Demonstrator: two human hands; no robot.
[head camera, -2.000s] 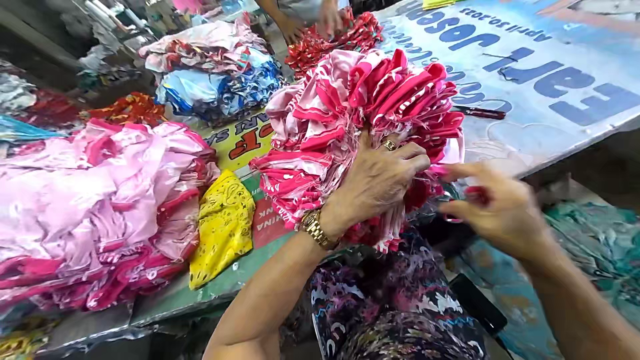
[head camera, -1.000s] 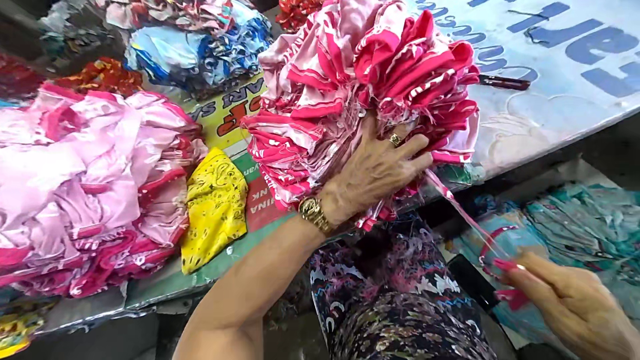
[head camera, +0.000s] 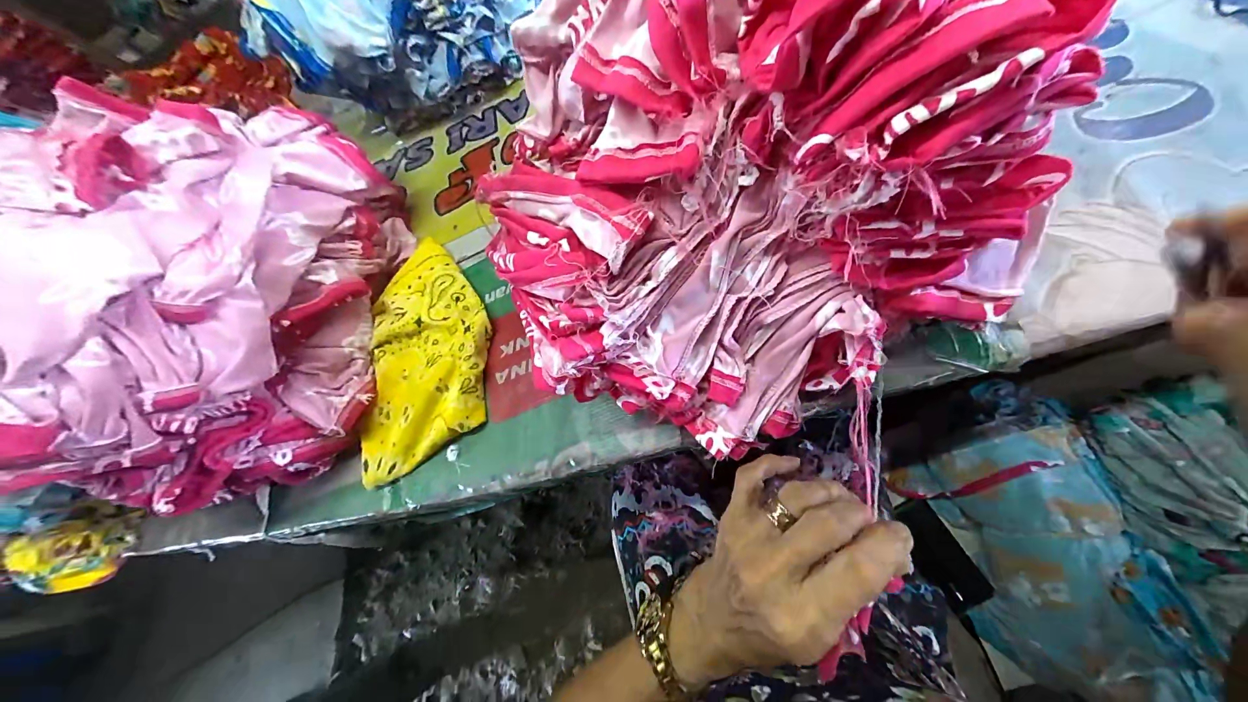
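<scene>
A large bundle of pink and red printed fabric pieces (head camera: 741, 244) lies at the table's edge, its frayed threads showing in the middle. Below it, my left hand (head camera: 804, 575), with a ring and a gold-coloured bracelet, is closed on pink threads (head camera: 863, 429) that hang from the bundle's lower right corner. A pink-red fabric strip (head camera: 846, 648) hangs under this hand. My right hand (head camera: 1214, 283) is blurred and cut off at the right edge, over the table's side; a dark thing appears at its fingers, too blurred to name.
Left of the bundle are a yellow paisley cloth (head camera: 427, 366) and a pile of light pink fabric (head camera: 166, 292). Blue and white fabric (head camera: 390, 49) and orange-red fabric (head camera: 210, 83) lie behind. The table (head camera: 585, 439) has a printed covering. Teal fabric (head camera: 1053, 526) sits below its edge at the right.
My left hand has moved from the middle of the bundle down to the hanging threads. My right hand has left the pink strand it held below the table edge and moved up at the right.
</scene>
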